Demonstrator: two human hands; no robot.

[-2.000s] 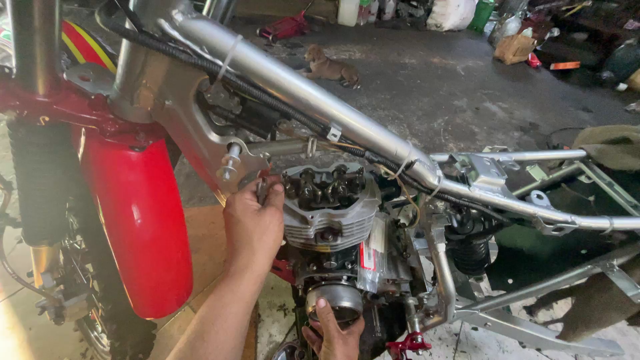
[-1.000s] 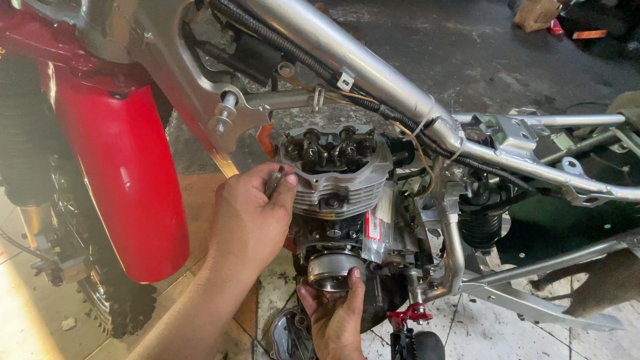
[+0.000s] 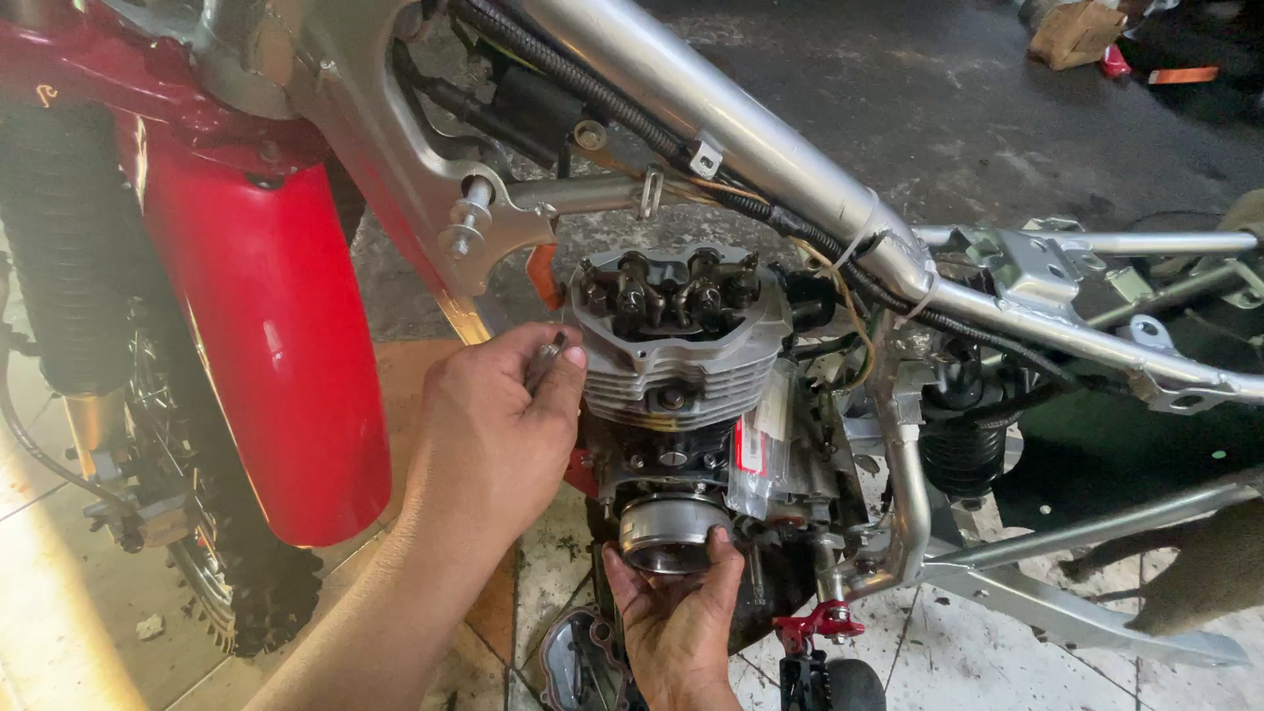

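Observation:
A finned motorcycle cylinder head with its rocker arms uncovered sits on the engine below the silver frame. My left hand pinches a small metal part between thumb and fingers, just left of the head; the part is mostly hidden. Lower down, my right hand grips a round metal piston from underneath, its thumb on the right side. The piston is right below the black cylinder block. A clear plastic packet with a red and white label lies against the engine's right side.
The silver frame tube with a black cable crosses above the engine. A red fender and knobby front tyre stand at left. An engine cover lies on the tiled floor beside my right hand. A red footpeg bracket is at lower right.
The view has moved closer to the engine. Since two seconds ago, the fingers of my right hand have shifted around the piston; my left hand keeps its small part beside the cylinder head.

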